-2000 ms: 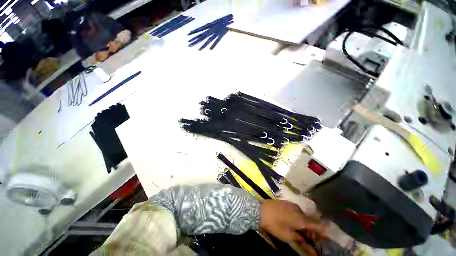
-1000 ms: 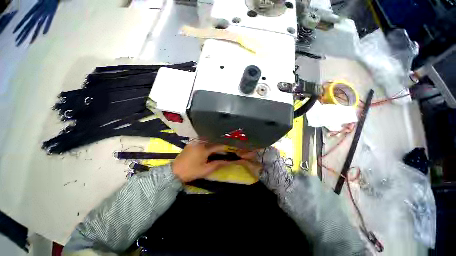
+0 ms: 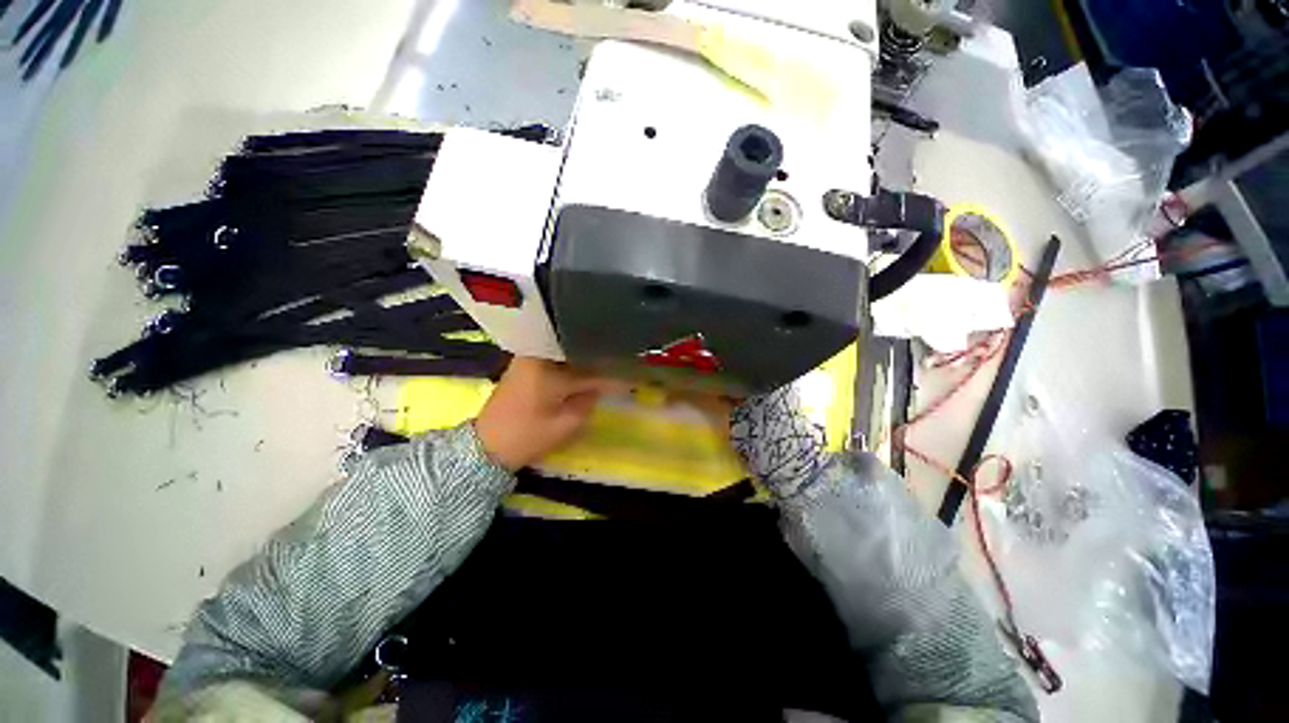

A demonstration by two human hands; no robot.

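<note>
The white sewing machine head (image 3: 707, 304) with its dark grey cover hides the needle. My left hand (image 3: 534, 413) is at the yellow-covered work surface (image 3: 636, 441), its fingertips hidden under the machine head. My right hand (image 3: 724, 410), with a patterned covering at the wrist, is mostly hidden behind the cover's lower edge. Whatever the fingers hold cannot be seen. A pile of black straps (image 3: 304, 261) with silver rings at the ends lies left of the machine. One strap (image 3: 424, 365) lies just left of my left hand. Dark straps also lie on the front of the yellow area.
Right of the machine are a yellow tape roll (image 3: 978, 245), a white scrap (image 3: 944, 311), a long black strip (image 3: 1001, 381), a tangled orange-red cord (image 3: 990, 480) and snips (image 3: 1039, 661). A clear plastic bag (image 3: 1159, 565) and loose rings lie far right. Thread ends lie at left.
My left arm has moved from the front of the machine to under its head beside my right hand, as the view turned right. The dark piece seen between the hands is no longer visible.
</note>
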